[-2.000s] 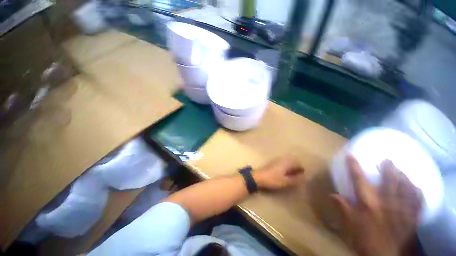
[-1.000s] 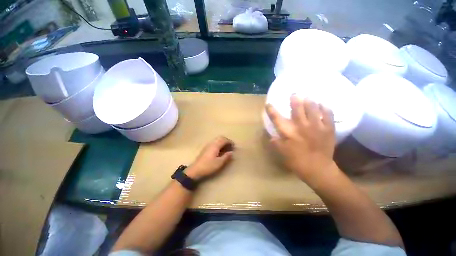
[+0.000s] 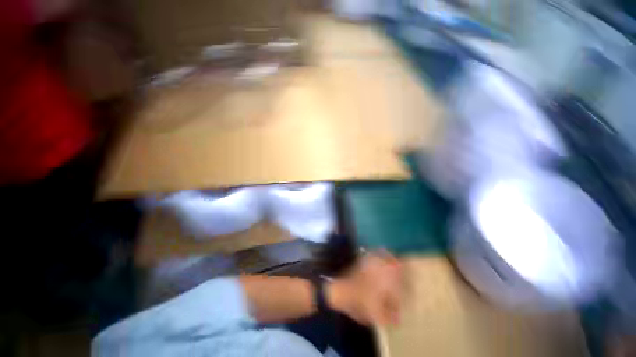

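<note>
The view is strongly blurred. My left hand (image 3: 373, 286), with a black band on the wrist, is at the near left edge of the cardboard sheet (image 3: 446, 328). No object shows in it, but its fingers are too blurred to read. Stacked white bowls (image 3: 537, 237) stand on the right, open side up, with another white stack (image 3: 495, 118) behind them. A small skin-toned patch at the bottom right corner may be my right hand, cut off by the edge; its state is hidden.
A large cardboard surface (image 3: 279, 139) spans the left, with shiny streaks of perhaps clear bowls (image 3: 258, 72) at its back. Whitish rounded shapes (image 3: 223, 213) lie below its edge. A person in red (image 3: 42, 111) is at the far left. Green bench surface (image 3: 397, 216) shows between the cardboards.
The view has swung left, so the white stacks now appear at the right and the domed bowls are out of view. My right hand no longer shows on the domed bowl.
</note>
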